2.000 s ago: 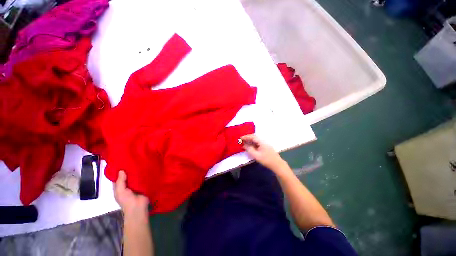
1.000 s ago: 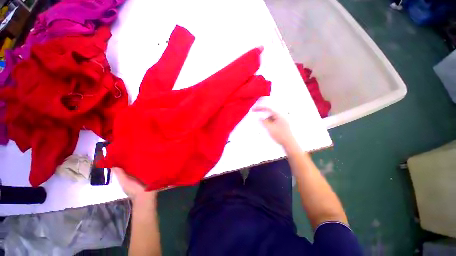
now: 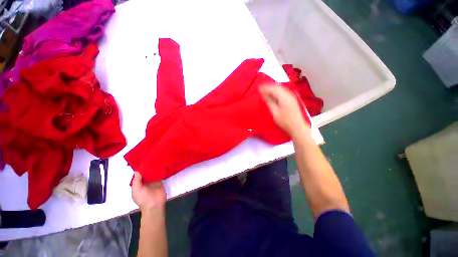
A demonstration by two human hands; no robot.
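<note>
A red garment (image 3: 216, 120) lies spread across the white table, one sleeve pointing to the back and its right part reaching the table's right edge. My left hand (image 3: 149, 193) grips its lower left corner at the front edge of the table. My right hand (image 3: 282, 106) is over the right part of the garment, blurred; whether its fingers hold cloth or a tool cannot be told. A small pale dot shows on the cloth left of my right hand.
A crumpled red garment pile (image 3: 37, 108) lies at left, with magenta cloth (image 3: 65, 32) behind it. A black phone (image 3: 97, 181), cream wad (image 3: 71, 187) and black cylinder (image 3: 22, 218) lie at front left. A large off-white bin (image 3: 351, 95) with red pieces stands at right.
The garment's right part has spread out to the right, and its back sleeve now points straighter back. My right hand has moved from the bare table onto the cloth. My left hand still holds the left end.
</note>
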